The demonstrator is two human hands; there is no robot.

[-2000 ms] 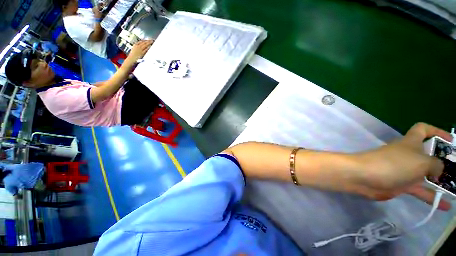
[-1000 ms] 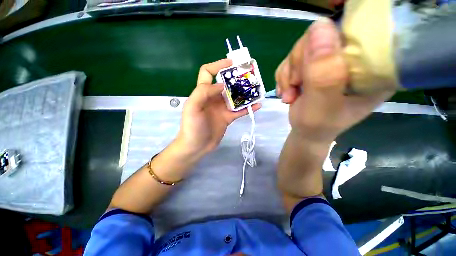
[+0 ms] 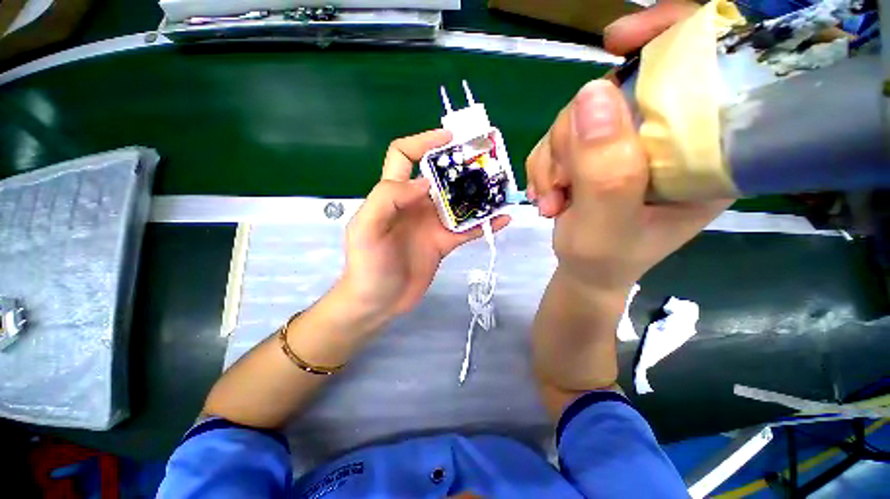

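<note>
A white power adapter (image 3: 470,182) with an open face shows its dark circuit board, with pale round parts and red and yellow bits. Its two plug pins point up. My left hand (image 3: 390,229) holds it by the sides above the pale sheet. Its white cord (image 3: 478,302) hangs below in a tied coil. My right hand (image 3: 610,175) grips a large grey glue gun (image 3: 800,132) wrapped in cream tape (image 3: 681,107), at upper right. A small tip shows by the right fingers, close to the adapter's right side; whether they touch I cannot tell.
A foam-covered tray (image 3: 68,283) at left bears another adapter (image 3: 10,320) at its edge. A crumpled white wipe (image 3: 667,339) lies at right on the dark bench. The green conveyor (image 3: 263,117) runs beyond the white bench edge, with a pale tray (image 3: 312,31) behind it.
The view has swung from the left side to the bench in front. Since one second ago, the adapter sits slightly lower in view, and my right hand with the gun has shifted a little left.
</note>
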